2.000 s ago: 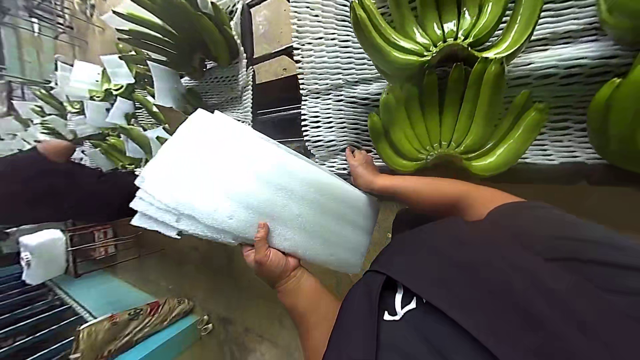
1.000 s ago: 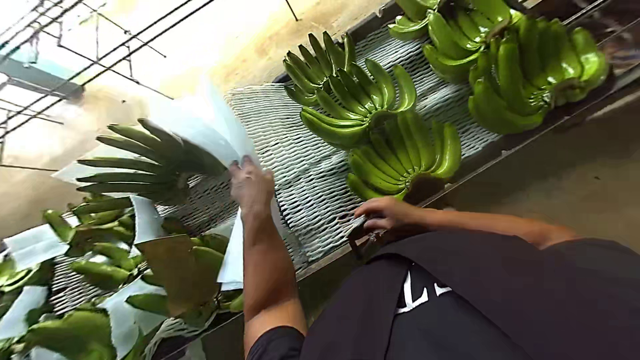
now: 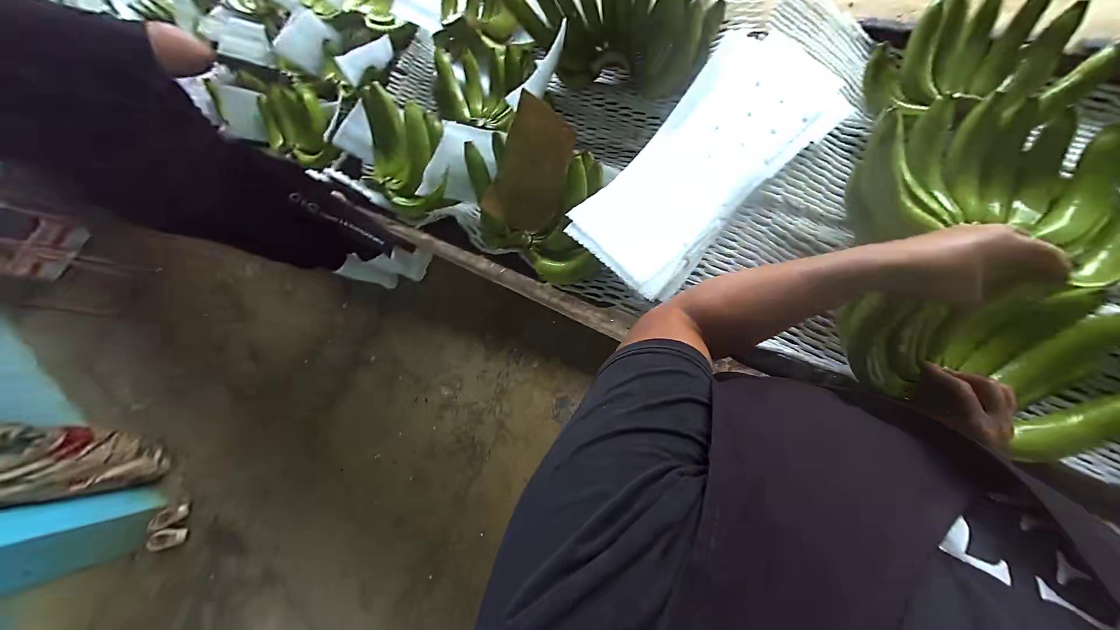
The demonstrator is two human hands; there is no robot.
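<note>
My left hand (image 3: pixel 1019 262) reaches over a hand of green bananas (image 3: pixel 1041 337) at the right, its fingers partly hidden and blurred. Low at the crown of that same bunch is my right hand (image 3: pixel 967 407), its fingers curled against the fruit. Another banana hand (image 3: pixel 989 166) lies just behind them on the woven white mat (image 3: pixel 752 254). A stack of white foam sheets (image 3: pixel 713 157) lies flat on the mat, left of my forearm.
A co-worker's dark sleeve (image 3: pixel 175 157) comes in at upper left, beside several banana hands with white sheets (image 3: pixel 459 162) between them. A brown piece (image 3: pixel 531 162) stands among them. The wooden table edge (image 3: pixel 525 284) runs diagonally; sandals (image 3: pixel 168 527) lie on the floor.
The foam stack, held in my hands two seconds ago, now lies on the mat. My left hand has moved from a white sheet to the bananas at right. The view has swung a lot.
</note>
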